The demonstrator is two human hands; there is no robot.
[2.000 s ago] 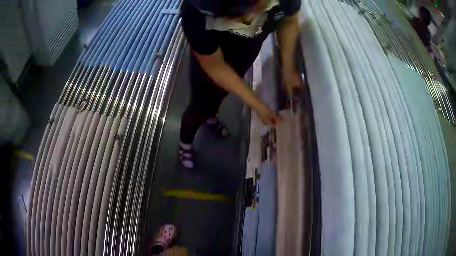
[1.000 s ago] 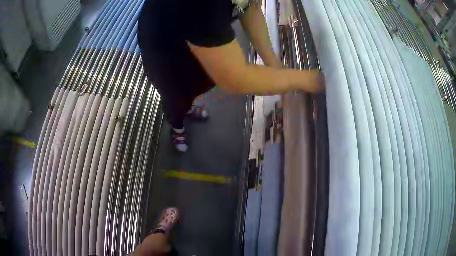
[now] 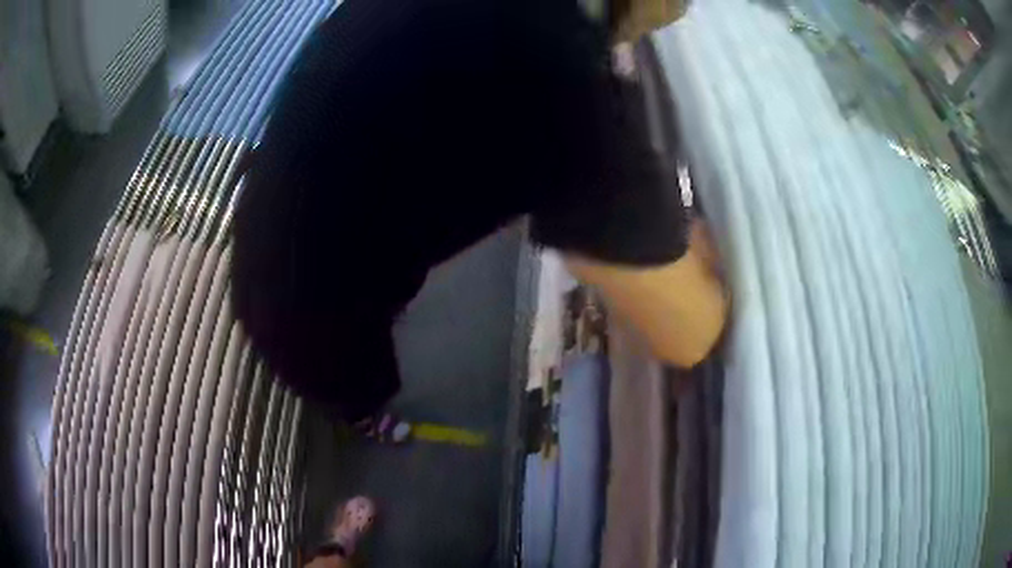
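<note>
Neither of my hands shows. Long white and pale mint fabric sleeves (image 3: 832,366) lie side by side on the rack at the right. Lower down on its inner side are a beige-brown sleeve (image 3: 635,466) and pale blue sleeves (image 3: 579,466). Another person in dark clothes (image 3: 411,144) bends over from the aisle. That person's bare forearm (image 3: 666,311) is at the inner edge of the white sleeves; the hand is hidden or blurred.
A low rack at the left holds beige-pink sleeves (image 3: 133,388), bare metal tubes (image 3: 183,183) and blue sleeves (image 3: 239,78). The grey aisle floor (image 3: 455,333) has a yellow line (image 3: 444,434). A foot in a pink clog (image 3: 353,519) shows at the bottom.
The other person has come nearer and bent low, now covering much of the aisle and part of the left rack. The visible forearm has moved down along the right rack.
</note>
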